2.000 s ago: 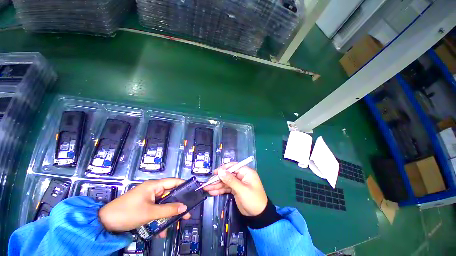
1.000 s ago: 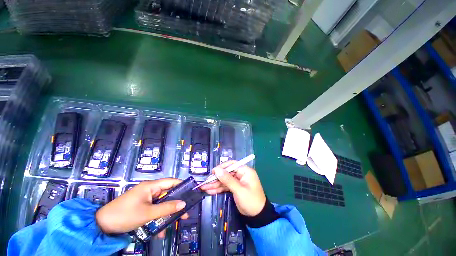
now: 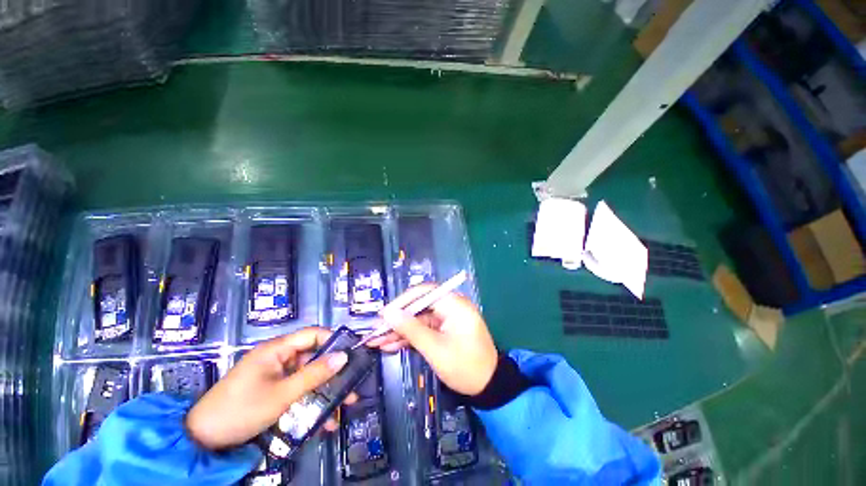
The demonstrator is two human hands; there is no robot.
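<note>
My left hand [image 3: 261,387] holds a black phone housing assembly [image 3: 318,399], tilted, above the near row of the blister tray. Its exposed board end points down toward me. My right hand [image 3: 444,342] holds white tweezers [image 3: 418,306], their fine tip at the upper end of the housing. Fingers of both hands partly cover the housing, and whether the tip carries anything cannot be told. The clear blister tray [image 3: 195,216] holds one similar black unit per pocket in two rows; the hands hide part of the near row.
Black adhesive pad grids [image 3: 615,315] lie at right beside an open white folded paper [image 3: 612,252] and a pale post [image 3: 655,100]. Stacked blister trays stand at left [image 3: 28,313] and across the back [image 3: 380,28]. Another tray with units [image 3: 680,439] shows at lower right, near blue racks [image 3: 745,157].
The view has shifted, and a tray with units now shows more at lower right. The housing is held more steeply. The tweezers remain in my right hand with the tip at the housing's upper end.
</note>
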